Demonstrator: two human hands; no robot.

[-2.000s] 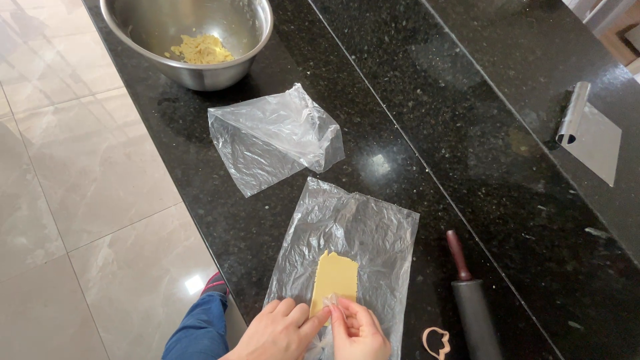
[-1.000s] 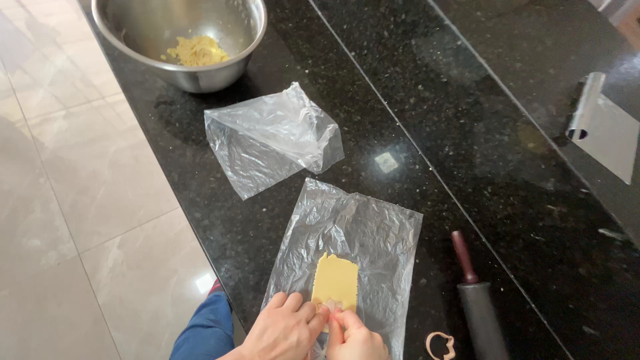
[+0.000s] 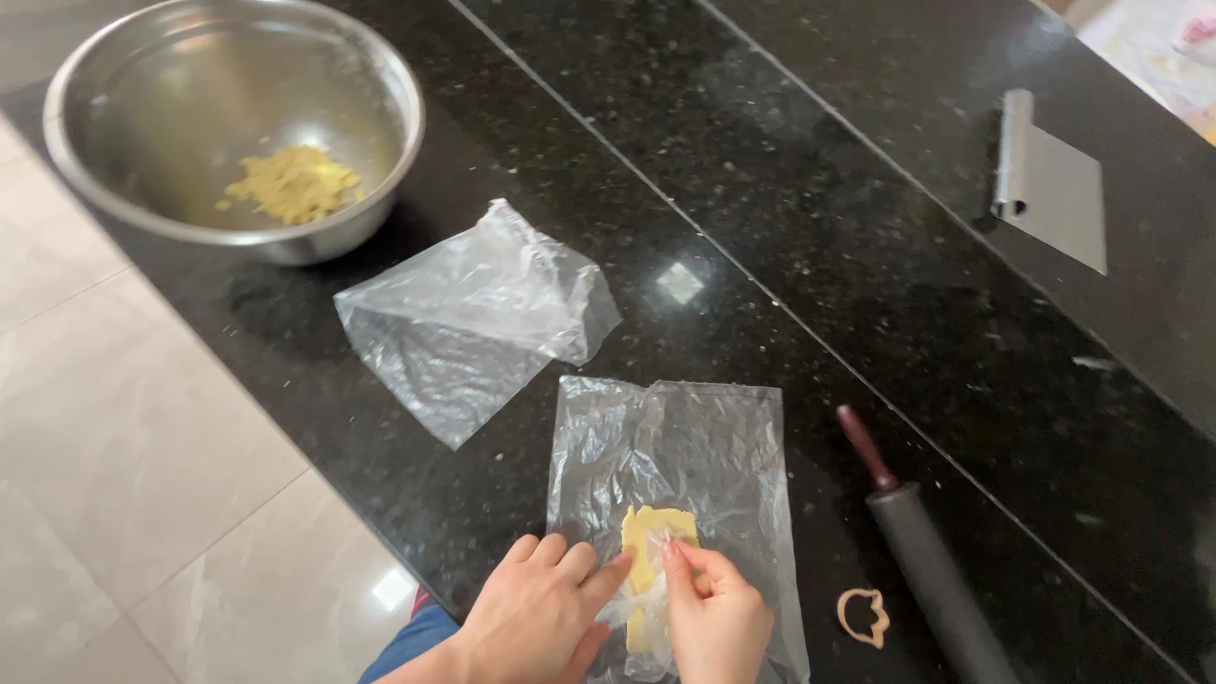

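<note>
A flat piece of yellow dough [image 3: 660, 521] lies on a clear plastic sheet [image 3: 717, 446] on the dark stone counter. My right hand [image 3: 720, 608] pinches a gathered bit of thin clear plastic [image 3: 665, 541] between thumb and forefinger, over the dough. Beside the dough's left edge rests my left hand [image 3: 541, 608], palm down, its forefinger touching the dough or the film over it; it grips nothing that I can see. To the right of the sheet are a small outline cookie cutter [image 3: 863, 617] and a rolling pin [image 3: 936, 579] with a dark red handle.
A metal bowl [image 3: 380, 195] holding yellow dough scraps [image 3: 294, 183] stands at the upper left, near the counter's edge. A crumpled clear plastic bag [image 3: 475, 304] lies between bowl and sheet. At the upper right is a metal bench scraper [image 3: 1059, 185]. Tiled floor [image 3: 190, 456] shows at left.
My right hand has moved up along the dough, pulling the gathered film with it. The lower part of the dough now shows between my hands. The view has shifted and turned somewhat.
</note>
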